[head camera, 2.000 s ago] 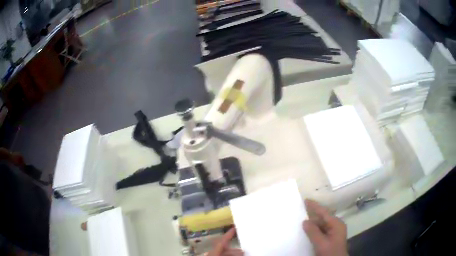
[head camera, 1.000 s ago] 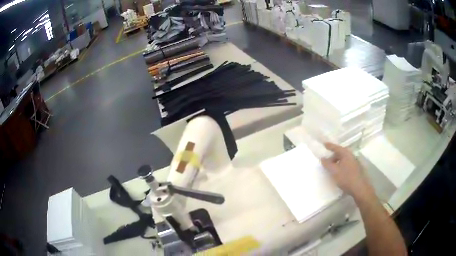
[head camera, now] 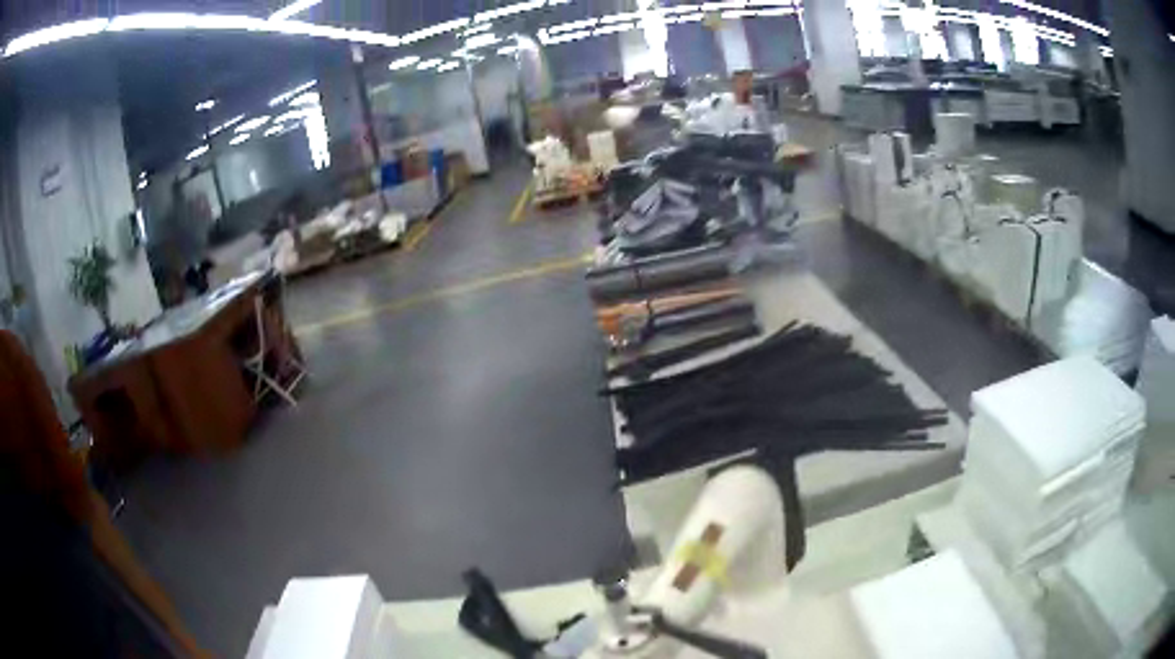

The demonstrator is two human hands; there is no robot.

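Observation:
Neither of my hands is in the picture. The cream-white machine arm (head camera: 741, 515) with its brown and yellow tape patch stands at the bottom centre. The top of its silver column (head camera: 624, 618) and the grey lever slanting right show at the lower edge. A white panel pile (head camera: 934, 612) lies right of the arm, cut off by the edge. A tall white panel stack (head camera: 1050, 444) stands at the right. Another white stack (head camera: 322, 621) is at the lower left. The machine's working front is out of view.
Black scraps (head camera: 496, 615) lie left of the column. Black strips (head camera: 773, 399) fan out on the bench behind, with grey and orange-brown material beyond. A brown desk (head camera: 193, 386) stands across the floor at left. A person's dark and orange clothing (head camera: 58, 502) shows at the left edge.
The view has tilted up, so the machine sits lower and more of the hall shows. The hand last seen at the right panel pile has left the picture.

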